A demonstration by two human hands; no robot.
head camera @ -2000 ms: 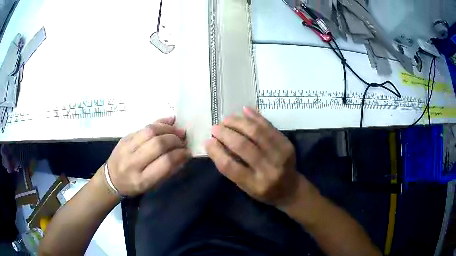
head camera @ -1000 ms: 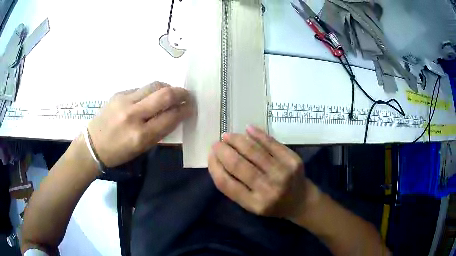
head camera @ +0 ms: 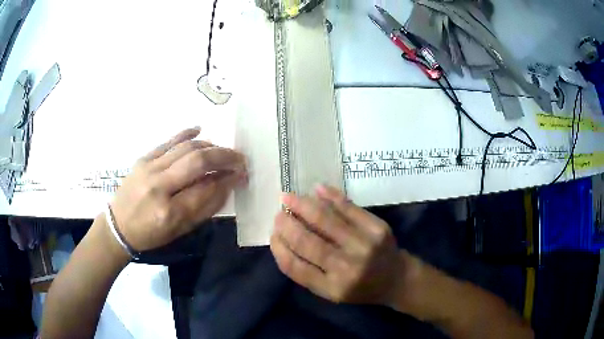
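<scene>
A pale beige panel strip (head camera: 255, 192) lies lengthwise towards me, its near end hanging past the table's front edge. A zipper (head camera: 283, 119) with metal teeth runs along its right side, with a wider grey-beige strip (head camera: 312, 112) to the right of the teeth. The far ends reach the shiny metal parts (head camera: 288, 8) at the top edge. My right hand (head camera: 338, 248) pinches the near end of the zipper and the right strip. My left hand (head camera: 179, 189) is at the panel strip's left edge, fingers bent and blurred; whether it grips the edge is unclear.
Red-handled snips (head camera: 417, 56) with a black cord lie at the upper right, beside a pile of grey-taupe strips (head camera: 463, 40). Small grey pieces (head camera: 26, 112) lie at the far left. A printed ruler scale (head camera: 397, 162) runs along the table front. A blue bin (head camera: 566, 215) is below right.
Since two seconds ago, my left hand has moved left from the strip's near end, leaving that end uncovered. My right hand keeps its hold. The view has shifted slightly, with the table lower in the picture.
</scene>
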